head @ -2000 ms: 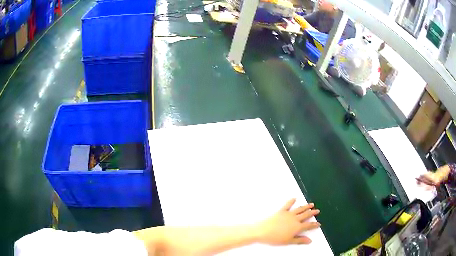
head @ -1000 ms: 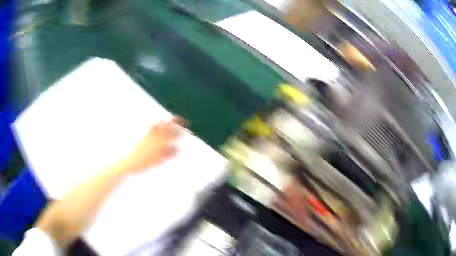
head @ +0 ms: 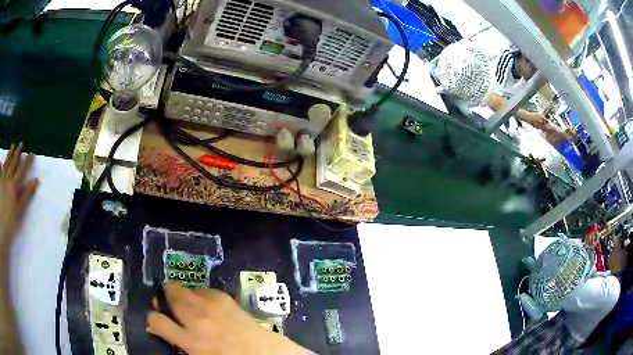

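My left hand point(head: 15, 191) lies on the white sheet point(head: 43, 243) at the left edge, fingers apart and empty, partly cut off. My right hand point(head: 208, 322) is low over the black surface point(head: 229, 236), at the front edge of the left green test board point(head: 187, 269). A dark thin shape shows between its fingers; I cannot tell whether it is held. A second green test board point(head: 332, 274) lies to the right. A socket strip point(head: 105, 305) stands at the left. Another socket strip point(head: 257, 279) between the boards carries a white plug point(head: 272, 299).
A grey test instrument point(head: 243, 111) stands behind on a worn wooden board point(head: 166, 170), with black cables, a red clip point(head: 217, 162) and a cream block point(head: 348, 149). A glass bulb point(head: 132, 62) is at left. Another white sheet point(head: 437, 284), fans and people are at right.
The view has swung right from the blue crates and green bench to the instrument and test boards. My left hand is now at the left edge; my right hand has come into view.
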